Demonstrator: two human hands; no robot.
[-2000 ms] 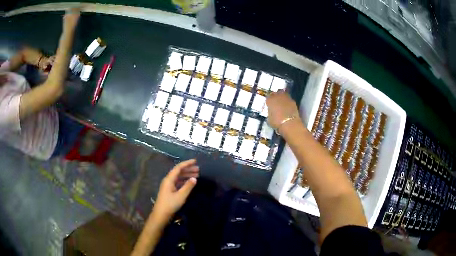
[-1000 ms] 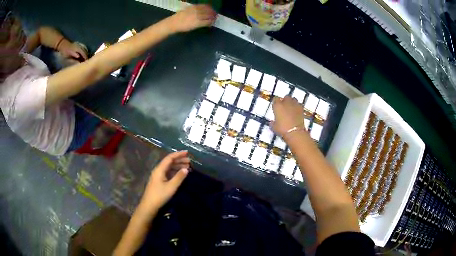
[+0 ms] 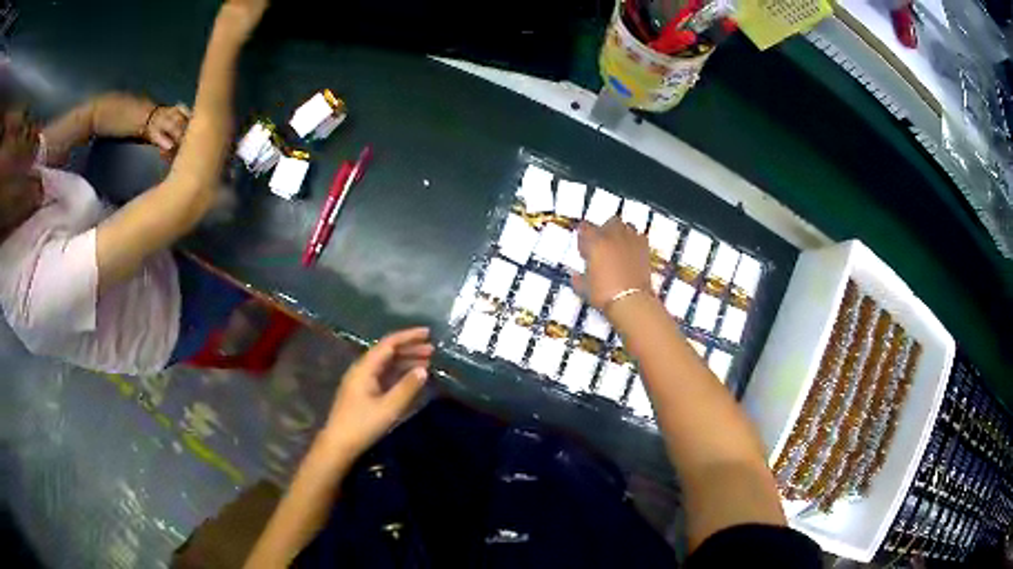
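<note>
A clear blister tray (image 3: 460, 308) lies on the dark green bench mat, its four rows filled with white pouch cells (image 3: 538, 187) that have amber tape ends. My right hand (image 3: 612, 262) is over the upper rows of the tray, fingertips down on or just above the cells. Whether it holds a cell is hidden by the fingers. My left hand (image 3: 385, 380) is at the bench's front edge, fingers apart and empty. The white foam box (image 3: 795, 323) stands to the right of the tray and holds upright cells in brown rows (image 3: 853, 395).
Loose cells (image 3: 318, 115) and red and white marker pens (image 3: 337, 207) lie at left. A person in a pale top (image 3: 97, 262) reaches over the bench there. A patterned pen cup (image 3: 652, 65) stands behind. Black trays (image 3: 964, 456) are right of the foam box.
My right hand has moved leftward along the tray's upper rows. The view has shifted, so the tray and box appear further right and lower. The neighbour's arm has swung across and back.
</note>
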